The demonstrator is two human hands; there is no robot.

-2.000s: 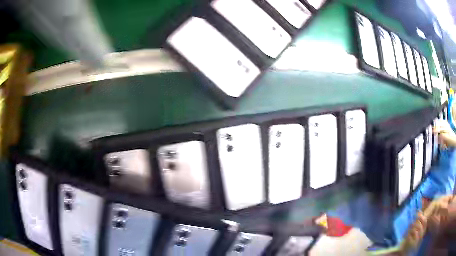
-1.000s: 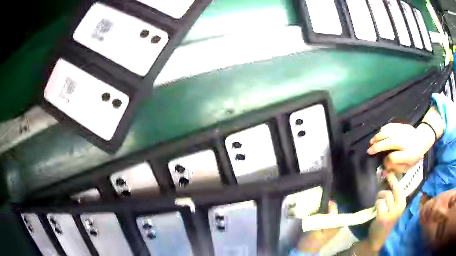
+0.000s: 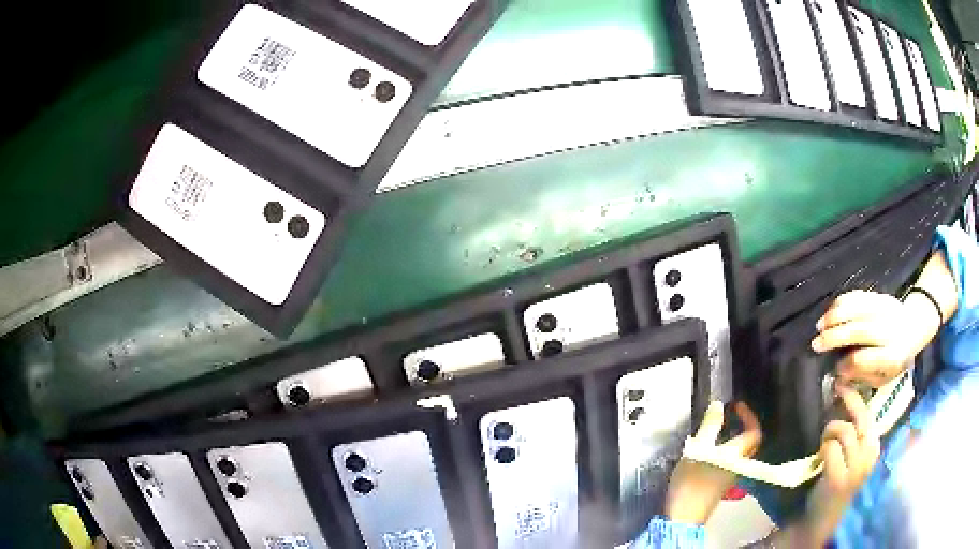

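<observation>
A front black tray (image 3: 558, 388) of pale smartphones, back side up, spans the lower picture. Its phones (image 3: 528, 461) show two dark camera circles and printed codes. It overlaps a second phone tray (image 3: 696, 227) behind it. My right hand (image 3: 698, 485), seemingly mine, is at the front tray's right end, fingers partly spread. A pale yellow strip (image 3: 768, 469) crosses it towards another person's hand. Whether my right hand grips the tray or strip is unclear. My left hand is not in view.
Another person's hands (image 3: 872, 335) work at the right over a strip with green squares (image 3: 893, 399). Phone trays stand at upper left (image 3: 281, 313) and upper right (image 3: 816, 116). A pale rail (image 3: 515, 120) crosses the green surface (image 3: 601, 177). Yellow piece, lower left.
The view has swung since the oldest frame and steadied. In the last second the front tray's right end has risen over the rear tray. More of the hand beside it shows, with fingers spread.
</observation>
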